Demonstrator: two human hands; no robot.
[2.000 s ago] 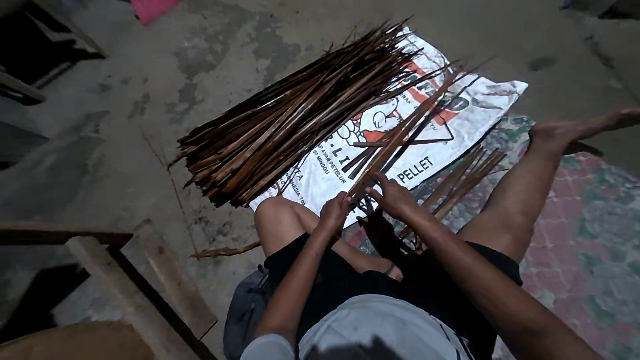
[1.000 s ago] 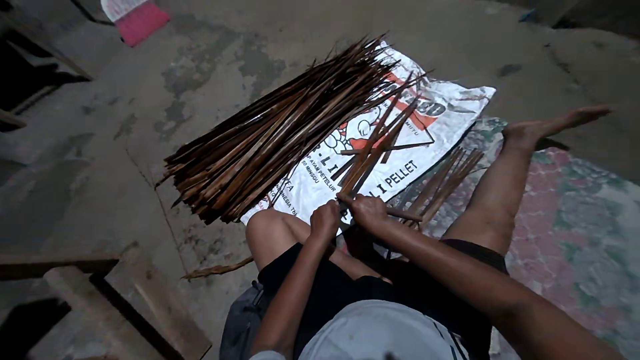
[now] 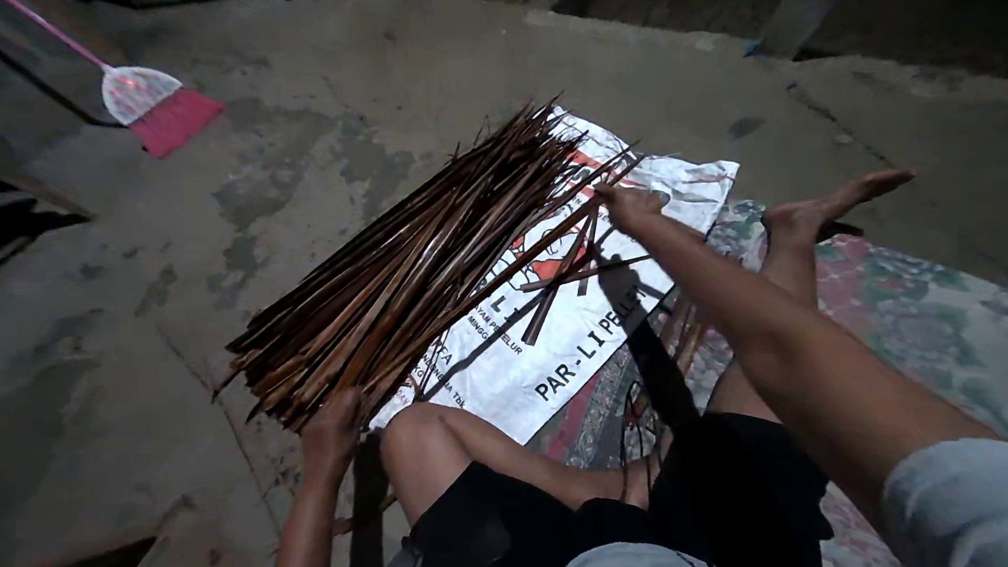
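A large pile of long brown dried leaf strips (image 3: 425,260) lies across a white printed feed sack (image 3: 504,402) and the concrete floor. My left hand (image 3: 335,417) is at the pile's near lower end, its fingers around the end of a strip, though the exact grip is blurred. Farther out, above the sack, my right hand (image 3: 630,206) pinches a long brown strip near its far end. That strip slants down along the pile's right side toward my left hand. Several short cut pieces (image 3: 543,311) lie crossed on the sack below my right hand.
More strips (image 3: 683,335) lie beside my right leg, partly hidden by the forearm. A patterned mat (image 3: 906,315) extends under and beyond that leg. A pink and white broom (image 3: 161,110) rests at the upper left. Dark strands (image 3: 634,429) lie between my legs.
My hands were close together over the sack's near edge, holding strips. Now they are far apart, the left at the pile's near end and the right out over the sack. The broom has come fully into view.
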